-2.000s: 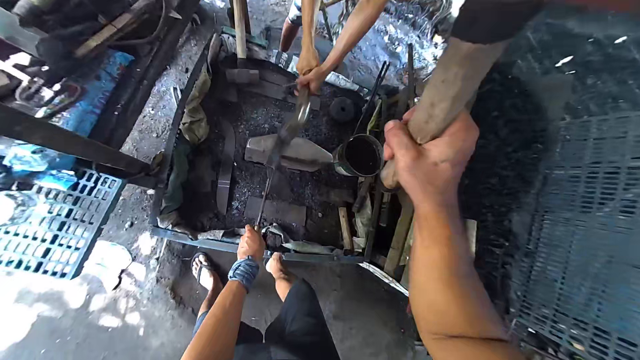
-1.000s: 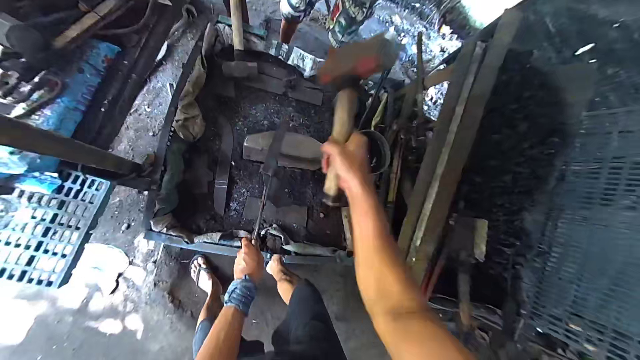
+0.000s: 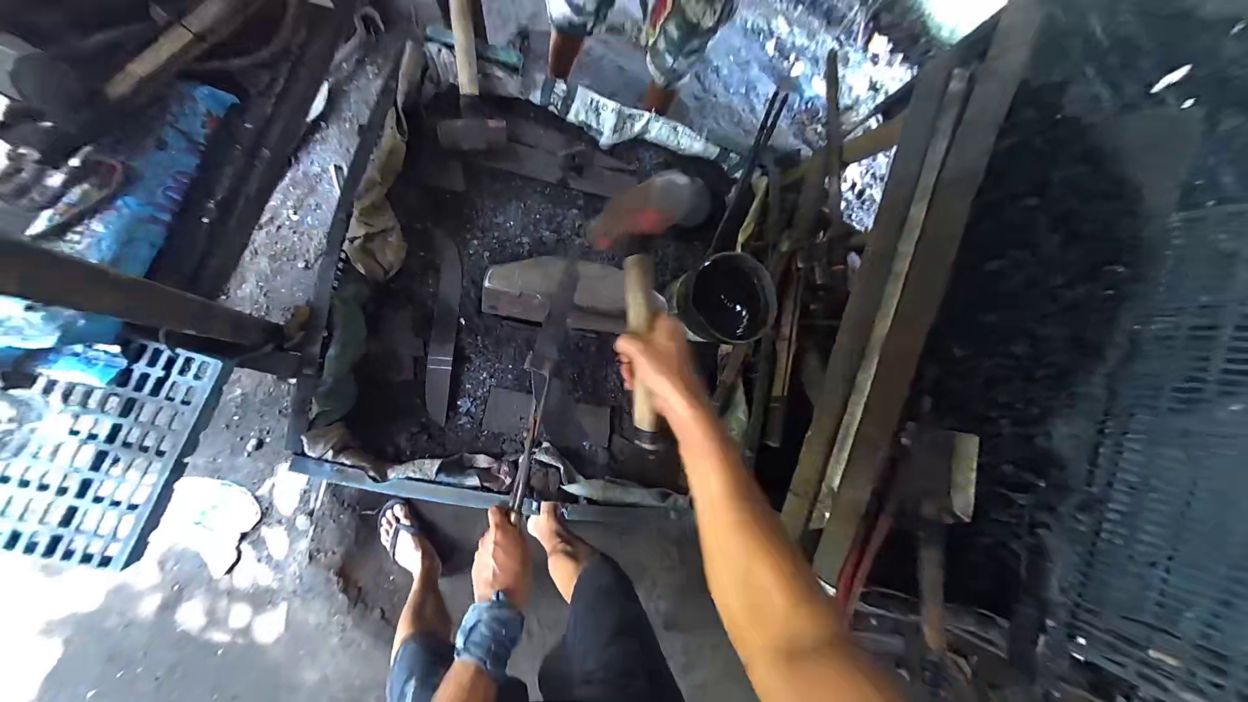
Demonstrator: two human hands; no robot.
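My right hand (image 3: 658,363) grips the wooden handle of a hammer (image 3: 651,210), whose blurred head is over the right part of a metal anvil block (image 3: 517,290). My left hand (image 3: 502,558) is closed around the handles of long metal tongs (image 3: 527,458) at the near edge of the pit. From the tongs' jaws a dark flat metal blade (image 3: 559,310) reaches across the anvil block. A curved dark blade blank (image 3: 445,336) lies left of the block. Beside the block's right end stands a round container of dark liquid (image 3: 726,297).
A second hammer (image 3: 472,135) rests at the pit's far left corner. Metal bars and sticks (image 3: 785,331) stand along the right side, beside long planks (image 3: 902,283). Another person's legs (image 3: 673,49) are beyond the pit. A plastic crate (image 3: 107,448) lies at left.
The hammer in my right hand has come down from close to the camera to over the block. The other person's hands and the tool they held, seen two seconds ago, are out of view.
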